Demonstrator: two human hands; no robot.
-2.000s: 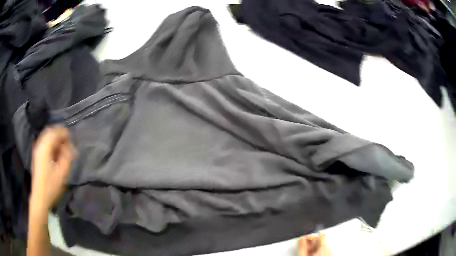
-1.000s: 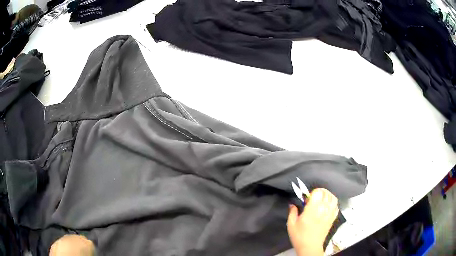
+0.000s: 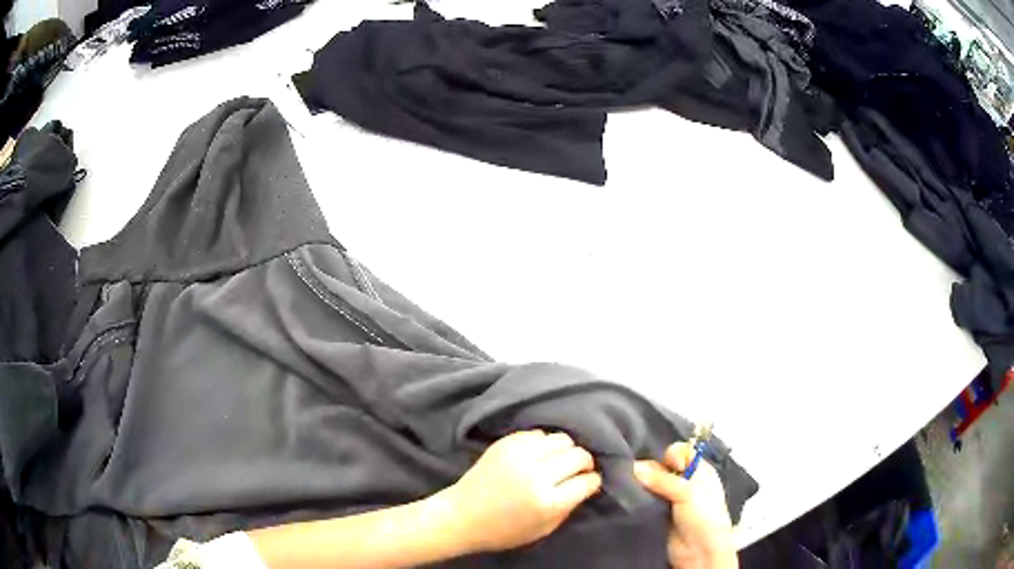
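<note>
A dark grey hoodie (image 3: 256, 411) lies spread on the white table, its hood (image 3: 228, 189) at the far left. Its sleeve (image 3: 578, 406) runs to the right, ending near the table's right front. My left hand (image 3: 528, 483) is closed on the sleeve cloth, fingertips hidden in the fold. My right hand (image 3: 695, 500) is at the sleeve's end, with thumb and finger at the cloth. It holds the thread snips (image 3: 695, 458), blue grip showing, blades hard to see. No loose thread can be made out.
Black garments (image 3: 478, 100) lie across the far side of the white table (image 3: 712, 278). Folded dark garments with white print (image 3: 200, 28) are at the far left. More grey garments (image 3: 33, 256) lie at the left edge. A blue bin (image 3: 918, 539) shows below the right table edge.
My left hand has come in from the lower left and taken hold of the sleeve. My right hand has moved slightly down, and the snips' blades no longer point up-left. The sleeve is bunched and shifted left.
</note>
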